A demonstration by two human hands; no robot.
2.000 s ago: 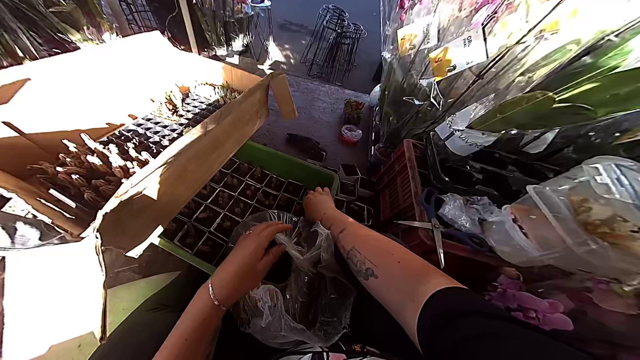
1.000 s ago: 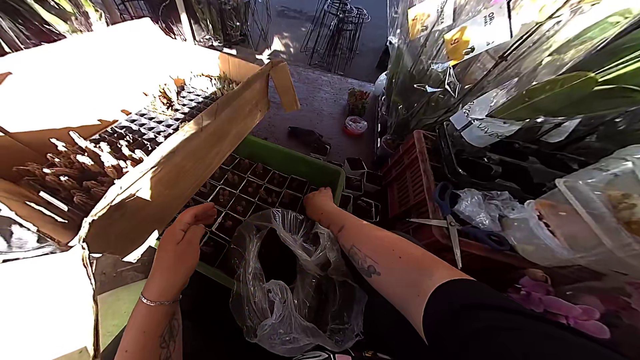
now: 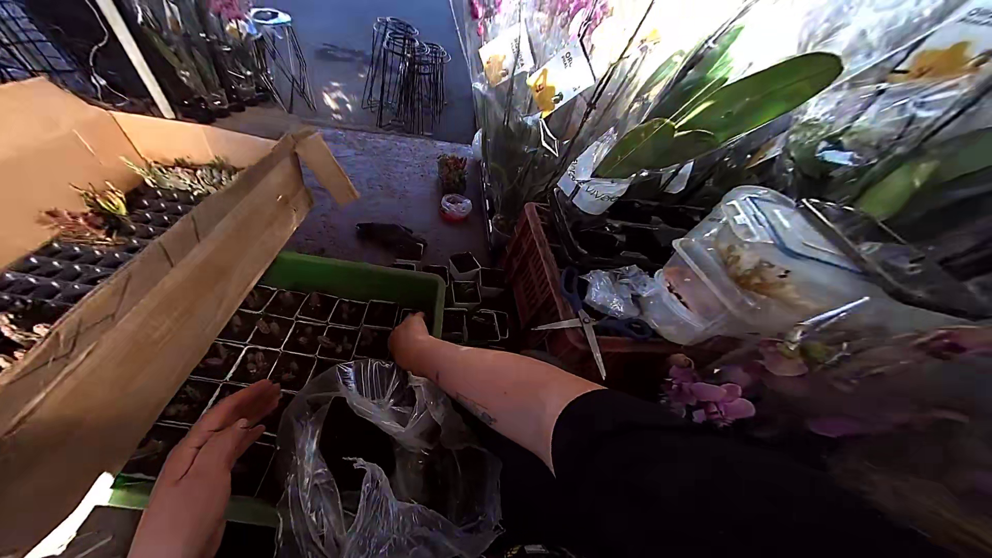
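Note:
A green plastic crate [image 3: 353, 277] holds rows of small square pots [image 3: 304, 338] with dark soil and small plants. My right hand [image 3: 411, 341] reaches into the crate's far right corner, its fingertips down at a pot; whether they grip anything is hidden. My left hand [image 3: 221, 442] hovers over the pots at the near left, fingers extended, nothing in it. Between my hands, a clear plastic bag [image 3: 387, 457] of dark soil stands with its mouth spread, overlapping the crate's near side.
At left, a cardboard box [image 3: 194, 240] holds black cell trays with seedlings. To the right are a red crate [image 3: 535, 271], blue-handled scissors [image 3: 587, 329], clear plastic containers [image 3: 744, 263] and wrapped orchids [image 3: 709, 391]. Loose small pots [image 3: 465, 291] stand beside the green crate.
My left hand has moved off the plastic bag, where it was two seconds ago, to the left over the pots. My right hand remains at the crate's right corner.

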